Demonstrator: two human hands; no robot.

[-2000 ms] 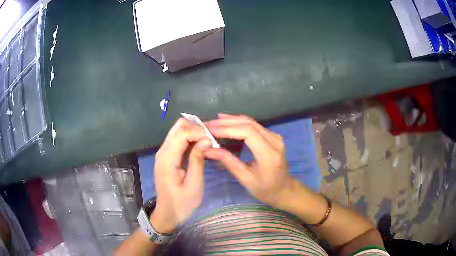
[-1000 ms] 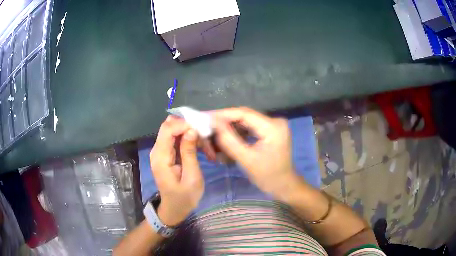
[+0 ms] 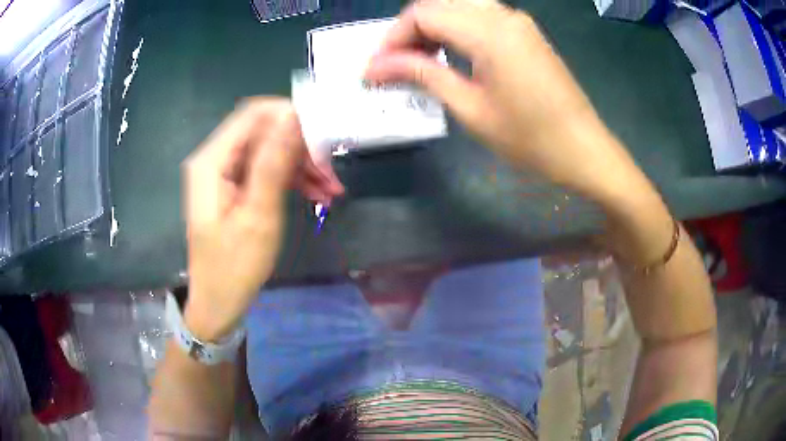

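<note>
A white carton (image 3: 388, 116) lies on the dark green table in front of me, with small print on its upper side. My left hand (image 3: 250, 172), blurred, is at the carton's left with a thin pale label sheet (image 3: 312, 125) at its fingertips; the sheet overlaps the carton's left edge. My right hand (image 3: 483, 73) is over the carton's upper right, with thumb and fingers close together near its surface. Blur hides whether they hold a small piece or touch the carton.
A blue and white scrap (image 3: 321, 215) lies below the carton. A clear plastic tray (image 3: 56, 138) is at the left, with small white bits beside it. Blue and white boxes (image 3: 724, 95) stand at the right. A grey printed object (image 3: 284, 7) is cut off at the top.
My hands have moved apart and away from my lap, up to the carton. The right hand moved farthest, over the carton. The pale sheet stays with the left fingers.
</note>
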